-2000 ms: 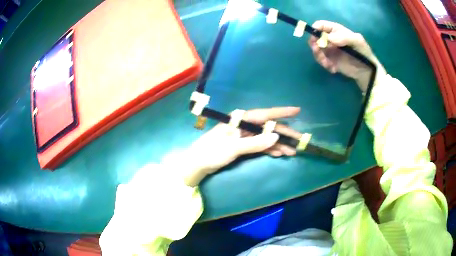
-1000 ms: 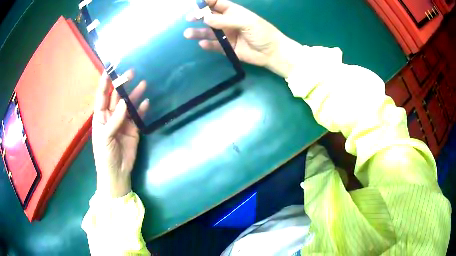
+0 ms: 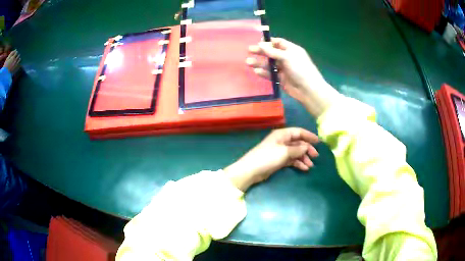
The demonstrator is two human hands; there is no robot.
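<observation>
A black-bordered clear touch panel (image 3: 224, 66) with pale tape tabs is over the right half of the red foam tray (image 3: 168, 121), its far part reaching past the tray's back edge. My right hand (image 3: 285, 63) grips its right border, fingers over the glass. A second panel (image 3: 127, 76) lies on the tray's left half. My left hand (image 3: 285, 149) holds nothing, fingers apart and slightly curled, above the green bench in front of the tray's right corner. Whether the held panel touches the tray is hard to tell.
The tray lies on the glossy green bench (image 3: 127, 173). More red trays (image 3: 451, 148) are at the right edge, and others (image 3: 76, 242) below the bench at lower left. Another person's hand (image 3: 11, 61) and blue sleeve are at the far left. A dark seam crosses the bench at right.
The panel has moved from above the green bench to over the tray's right half. My left hand has let go of it; my right hand still holds it. The view has turned towards the tray.
</observation>
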